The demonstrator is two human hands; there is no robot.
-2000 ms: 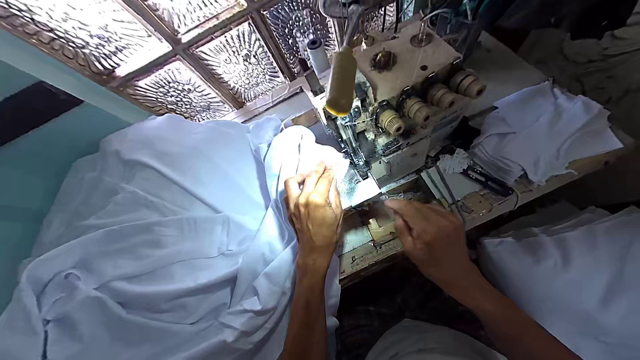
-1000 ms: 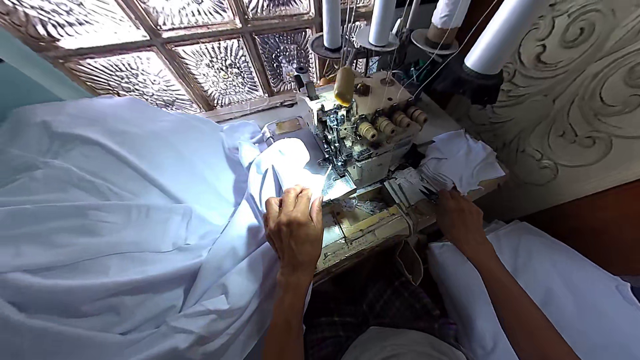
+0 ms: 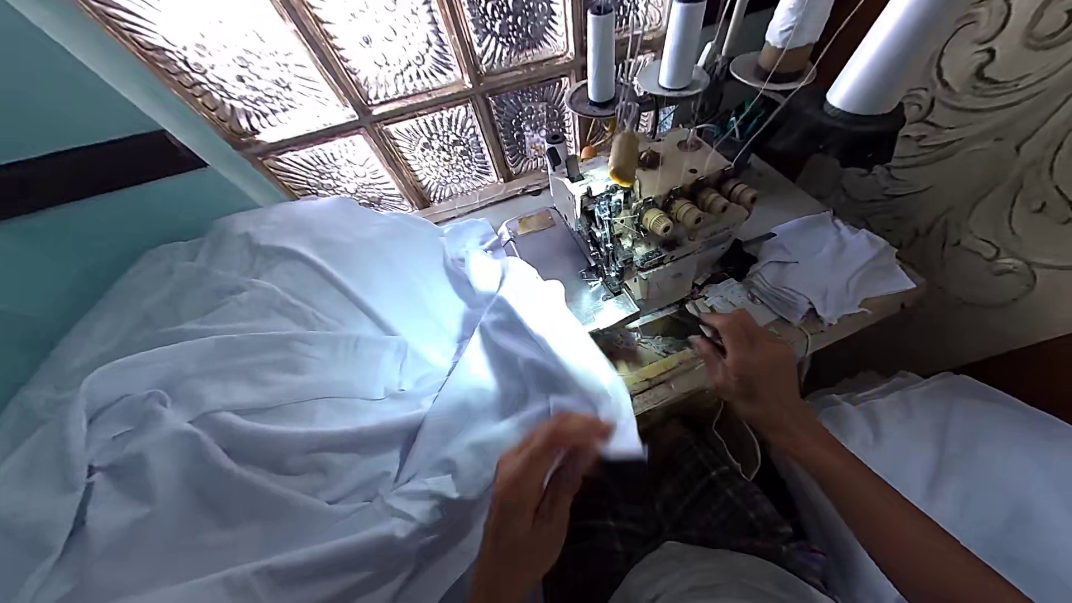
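A large heap of white fabric (image 3: 276,360) covers the left side, its edge reaching the metal plate of an overlock sewing machine (image 3: 662,226). My left hand (image 3: 544,486), blurred, is at the fabric's near right edge; whether its fingers grip the cloth is unclear. My right hand (image 3: 749,368) is closed around a small dark tool, perhaps thread snips (image 3: 708,331), at the table edge in front of the machine. White cloth pieces (image 3: 825,264) lie on the table to the right of the machine.
Thread cones (image 3: 682,42) stand on holders behind the machine, with threads running down. More white fabric (image 3: 955,469) lies at the lower right. A glass-block window (image 3: 440,151) is behind, and a carved wall panel (image 3: 980,193) stands at the right.
My left hand has moved from beside the machine's plate toward my lap. My right hand has come back left from the small white cloth pieces, with the dark tool now in it.
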